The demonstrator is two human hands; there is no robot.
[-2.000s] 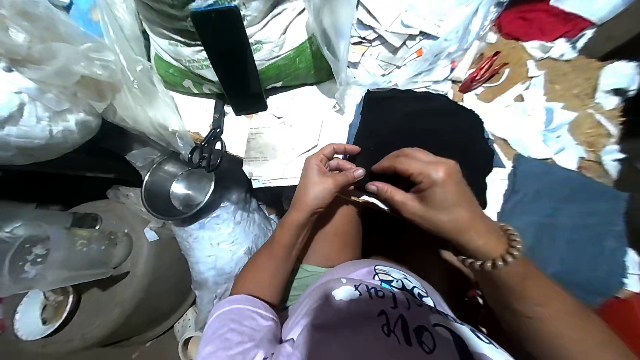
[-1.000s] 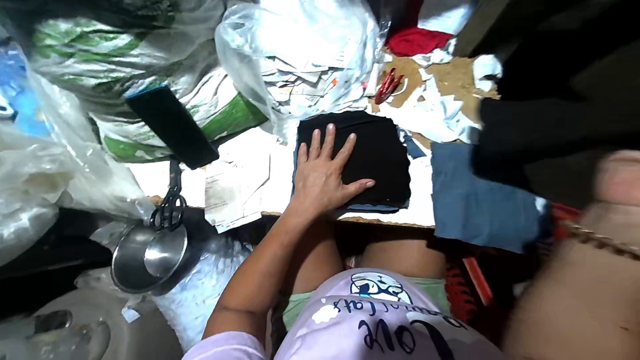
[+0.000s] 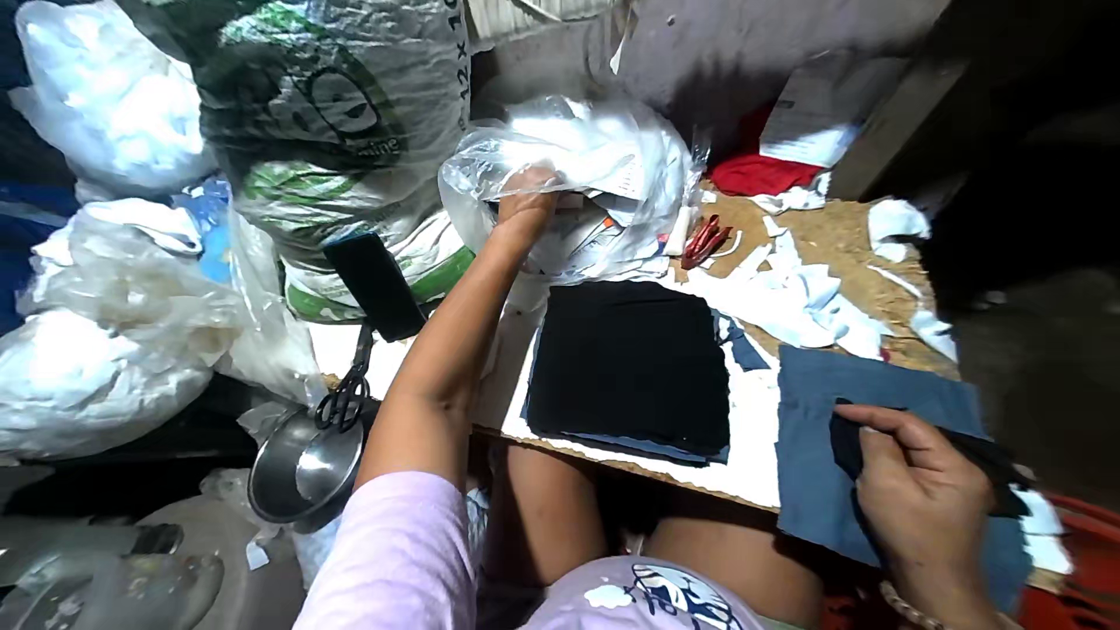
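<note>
My left hand (image 3: 530, 197) reaches into an open clear plastic bag (image 3: 652, 149) of paper and white scraps; its fingers are hidden there, so whether they hold anything does not show. My right hand (image 3: 923, 490) pinches a piece of black cloth (image 3: 971, 451) over a blue-grey cloth (image 3: 814, 490) at the board's right side. Between the hands lies a stack of cloth pieces with a black one (image 3: 630, 363) on top and blue-grey edges beneath. Black-handled scissors (image 3: 346, 398) rest at the left, by a metal bowl (image 3: 271, 481).
A dark phone (image 3: 374, 284) leans near a large printed sack (image 3: 332, 105). Red clips or ties (image 3: 705, 241), white scraps (image 3: 801, 302) and red cloth (image 3: 757, 175) lie at the back right. Stuffed plastic bags (image 3: 96, 376) stand at the left.
My left hand has left the black stack, where it lay flat, and is now in the plastic bag. My right hand has come over the blue-grey cloth with black cloth in it. The view has shifted.
</note>
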